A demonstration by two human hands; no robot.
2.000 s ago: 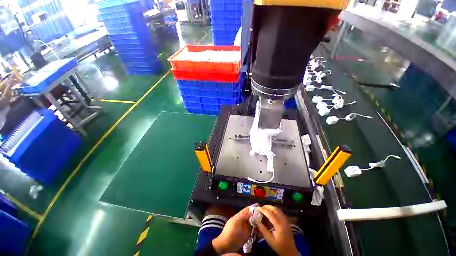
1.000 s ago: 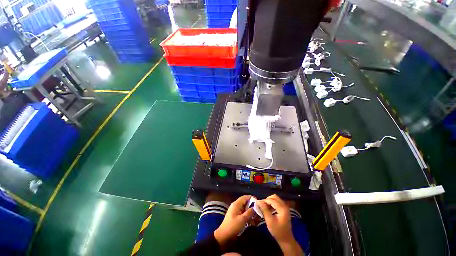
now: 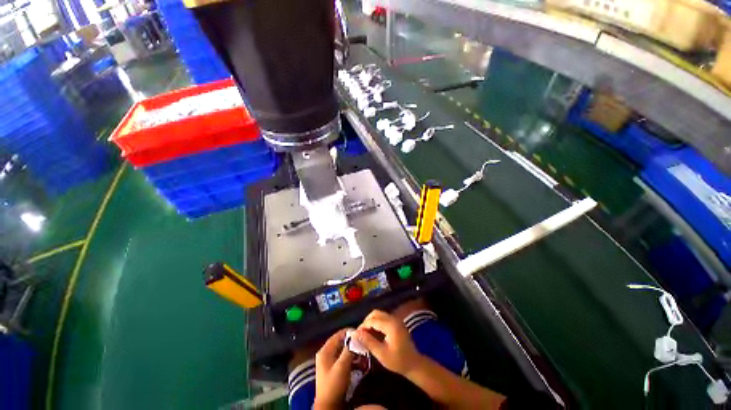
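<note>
My left hand [image 3: 334,366] and my right hand [image 3: 388,339] are together over my lap, in front of the press. Their fingers hold a small white corded unit [image 3: 355,344] between them. Part of it is hidden by the fingers, and a white cable hangs below. Another white unit with a thin cable lies in the white fixture [image 3: 327,219] on the silver base plate [image 3: 292,260], under the silver metal horn [image 3: 318,174]. It cannot be told whether the horn touches it.
Yellow-and-black posts [image 3: 428,212] flank the plate. Green buttons [image 3: 294,313] and a red button [image 3: 353,294] line the front. On the right, the conveyor belt [image 3: 513,300] carries several corded units and a white bar [image 3: 529,237]. A red-orange crate [image 3: 188,136] stands back left.
The view has turned to the right, so the press sits further left and more of the belt shows. Both hands still hold the small white unit.
</note>
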